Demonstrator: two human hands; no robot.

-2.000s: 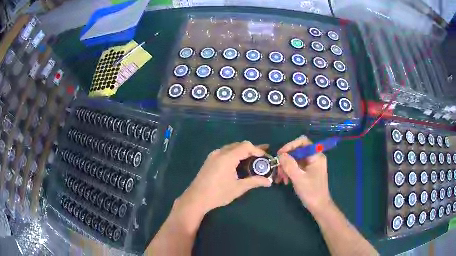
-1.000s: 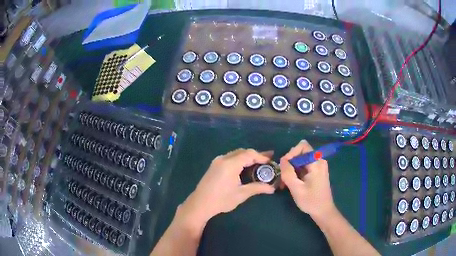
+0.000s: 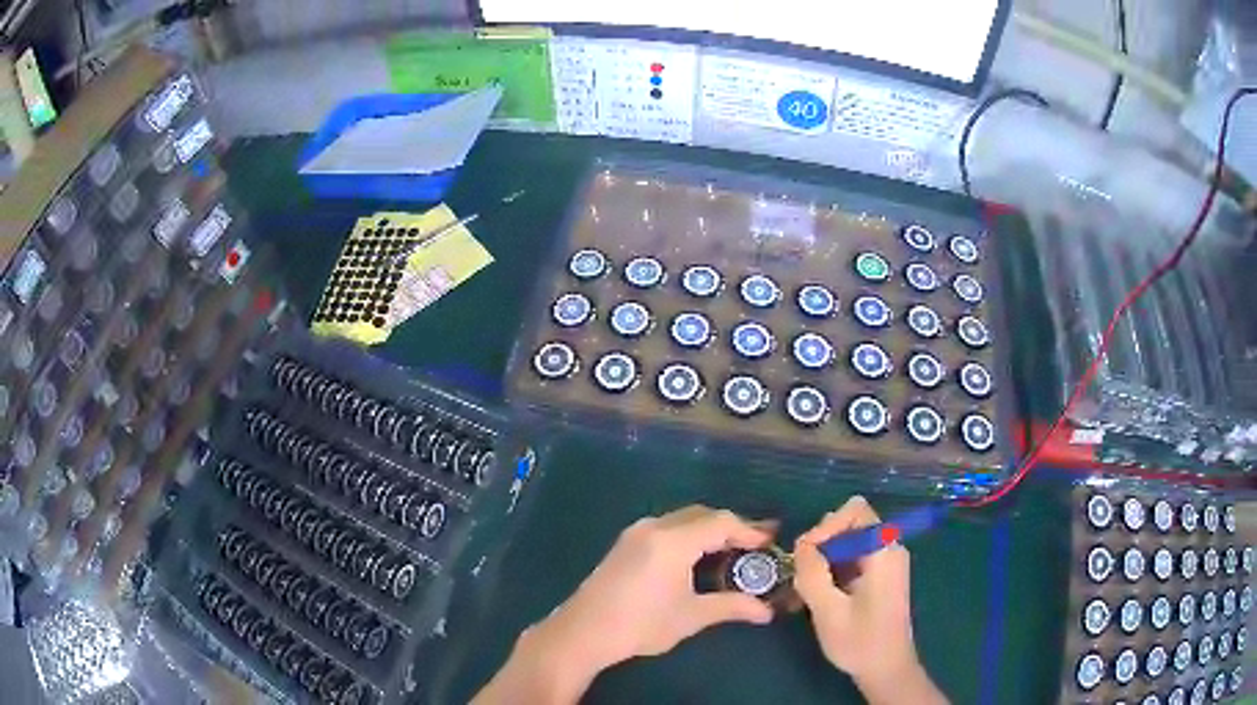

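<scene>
My left hand [image 3: 648, 592] holds a small round speaker driver [image 3: 754, 572] between thumb and fingers, its pale ringed face up. A dark ring or fixture seems to be around it, mostly hidden by the fingers. My right hand [image 3: 857, 595] grips a blue test probe [image 3: 882, 536] with a red dot like a pen. The probe tip is at the driver's right edge, by its side tab; whether it touches I cannot tell. A red probe lead [image 3: 1103, 361] runs from the probe's rear up to the right.
Center blister tray [image 3: 662, 227] with rows of drivers lies ahead; left blister tray [image 3: 476, 551] holds drivers on edge. Right tray [image 3: 1079, 592] and ribbed empty trays [image 3: 1117, 262] stand right. Tilted trays [image 3: 152, 289], dot sticker sheet [image 3: 448, 262] and blue bin [image 3: 372, 176] are left; a screen [image 3: 772, 25] behind.
The view has tipped upward, so the screen and instruction sheets show and the bench sits lower. Both hands keep the same hold on driver and probe. The red lead hangs differently than two seconds ago.
</scene>
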